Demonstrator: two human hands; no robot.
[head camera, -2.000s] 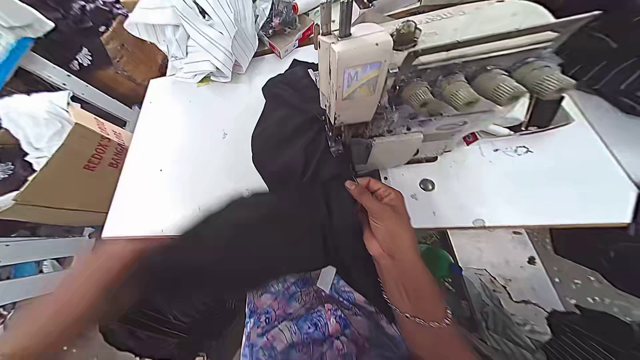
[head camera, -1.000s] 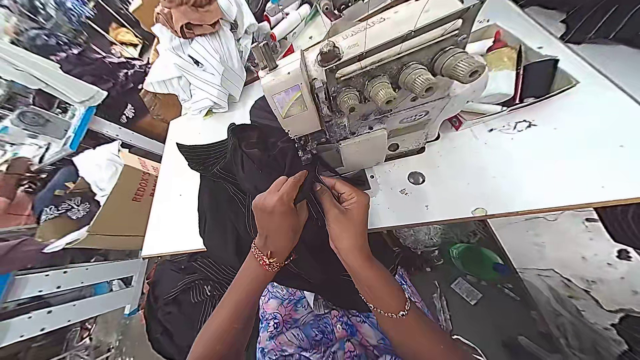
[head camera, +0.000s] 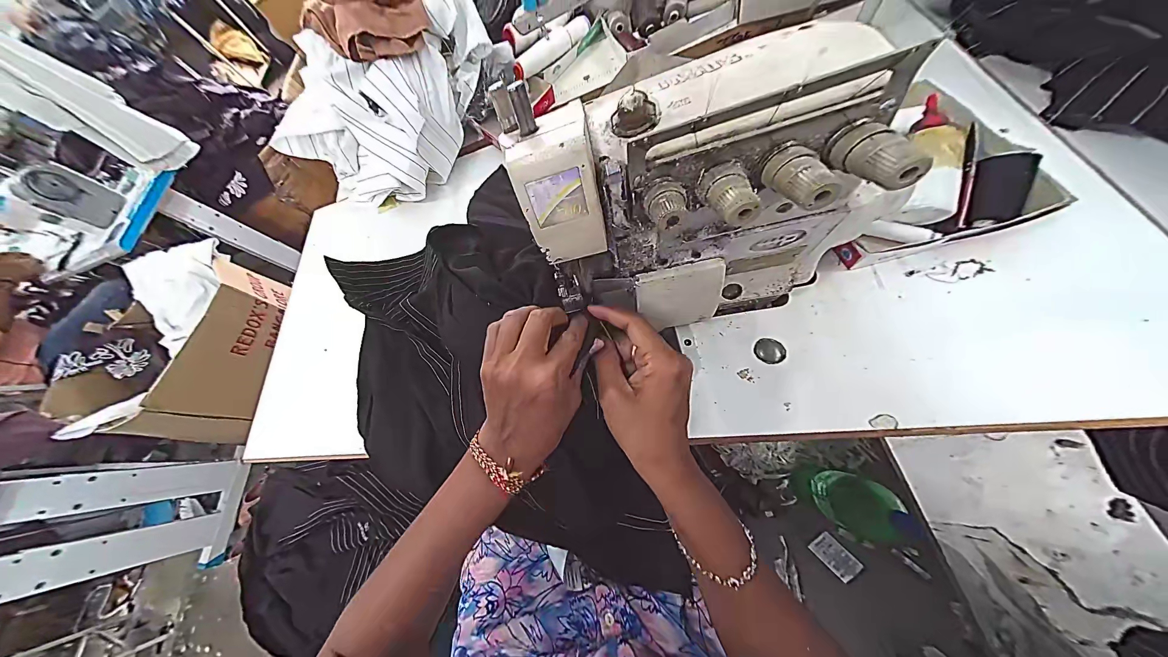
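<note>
A black garment with pale stripes (head camera: 411, 365) drapes over the white table and down its front edge. My left hand (head camera: 532, 383) pinches its edge just in front of the presser foot (head camera: 573, 297) of an overlock sewing machine (head camera: 671, 192). Close beside it, my right hand (head camera: 643, 392) grips the same cloth between thumb and fingers, with the index finger reaching toward the foot. A thin thread runs down between the hands. The fingertips partly hide the cloth edge, and the needle is too small to make out.
White striped cloth (head camera: 374, 119) lies piled behind the machine at the left. An open tray (head camera: 995, 214) with small items sits at the right on the table (head camera: 940, 365). A cardboard box (head camera: 205, 374) holding cloth stands left. More black cloth (head camera: 301, 538) hangs below.
My left hand, blurred at the lower left two seconds ago, has come up to the presser foot beside my right hand. The garment now spreads farther left on the table. The view has shifted.
</note>
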